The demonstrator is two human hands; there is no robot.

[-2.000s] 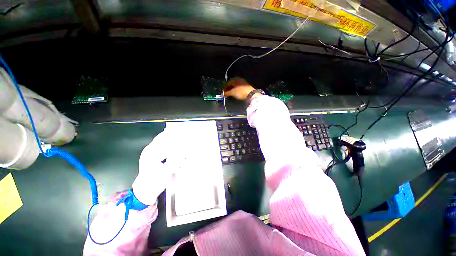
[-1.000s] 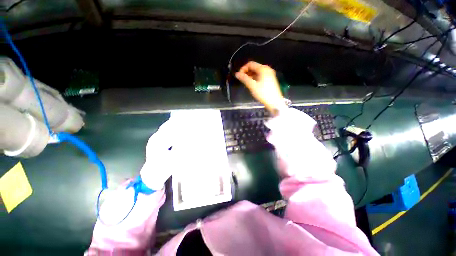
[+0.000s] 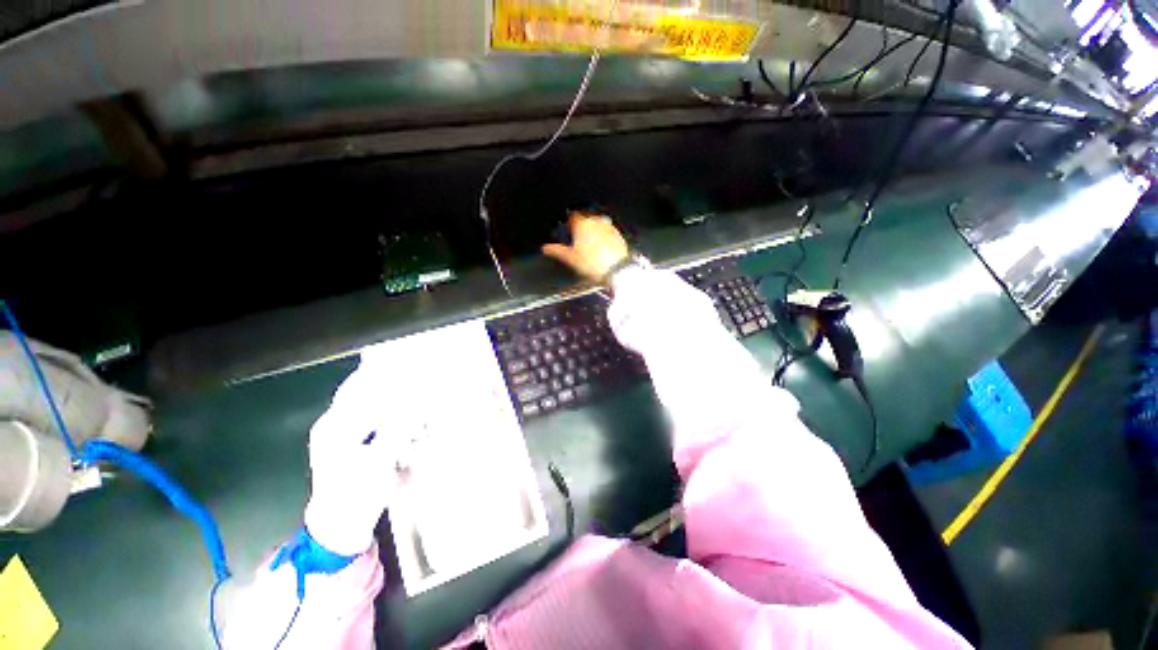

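My right hand [image 3: 589, 249], bare, reaches over the dark line behind the keyboard [image 3: 559, 356]. Its fingers are partly spread and no held thing shows. A green circuit board [image 3: 417, 264] with a pale edge strip lies on the line left of that hand. Another board [image 3: 687, 203] lies to its right, and a third [image 3: 114, 352] at the far left. A thin white cable [image 3: 486, 203] hangs between the first board and my right hand. My left hand [image 3: 351, 460], in a white glove, rests at the left edge of the white carton [image 3: 464, 476]; glare hides its fingers.
A handheld scanner [image 3: 832, 333] lies right of the keyboard, its black cable trailing forward. Thick white tubes [image 3: 64, 406] and a yellow note [image 3: 23, 610] are at the left. A blue coiled cord [image 3: 159, 479] runs to my left wrist. A blue stool [image 3: 991, 419] stands beyond the bench's right edge.
My right hand has moved away from the board and white cable it was touching. The view has turned right, and the boards on the line have shifted left. The left hand stays at the carton.
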